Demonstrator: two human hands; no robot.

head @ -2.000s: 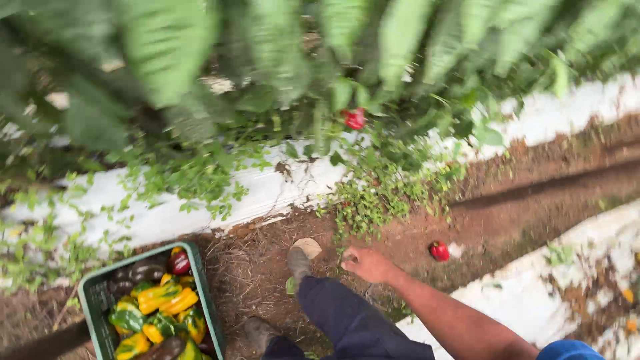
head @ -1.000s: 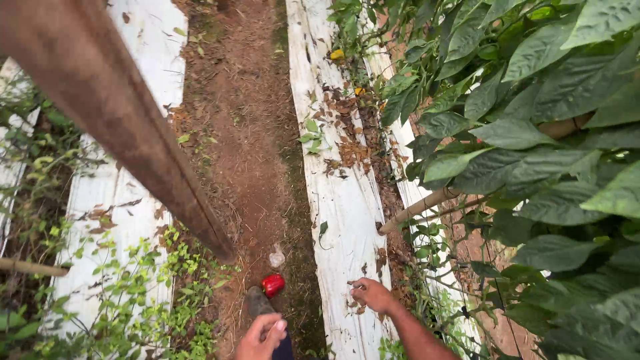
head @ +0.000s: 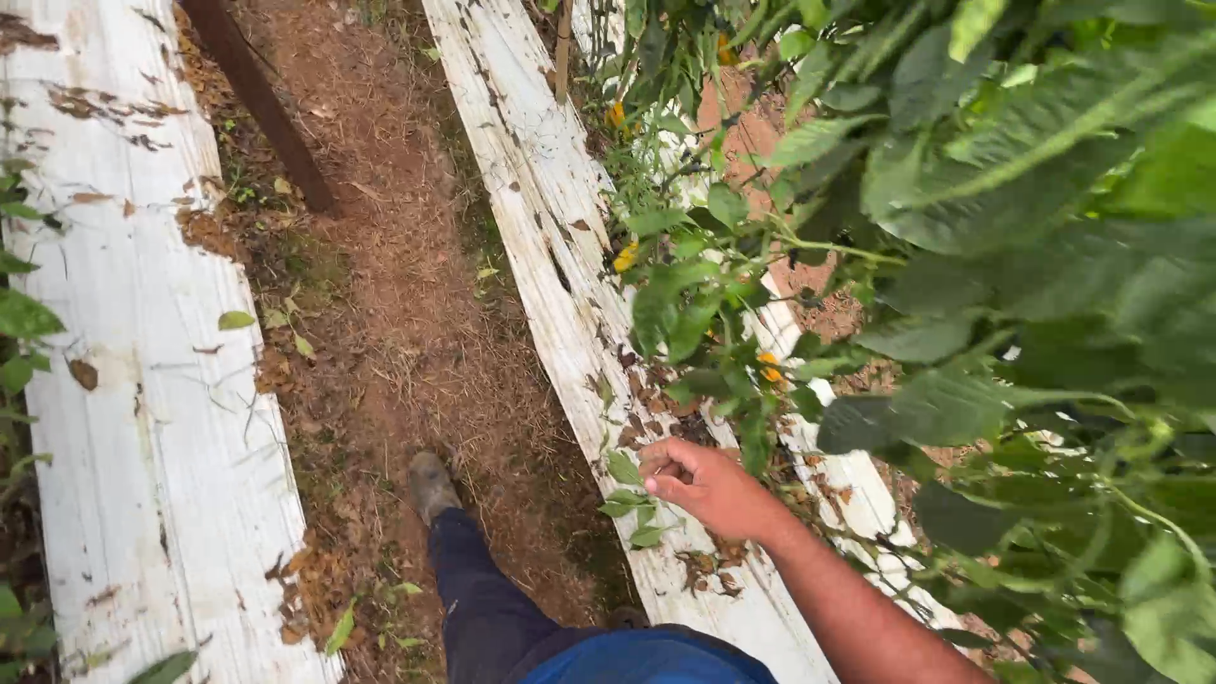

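Observation:
My right hand [head: 708,486] hangs over the white plastic mulch sheet [head: 560,313] on the right, its fingers loosely curled. I see nothing held in it. A few green leaves [head: 625,499] lie or grow just left of the fingertips. My left hand is out of the frame. Leafy pepper plants [head: 959,361] rise right of my right forearm. Small yellow-orange peppers [head: 770,367] show low among the leaves, with another yellow one [head: 625,256] by the sheet's edge.
A dirt path [head: 408,313] runs between two mulch sheets, the left one [head: 142,380] wide. A brown post [head: 266,104] leans over the path. One boot [head: 433,486] is on the soil. A thin stake [head: 563,52] stands at the right row.
My left hand has gone out of view since one second ago. The red pepper on the path and, from two seconds ago, the green crate of peppers are no longer seen. The view has swung round strongly.

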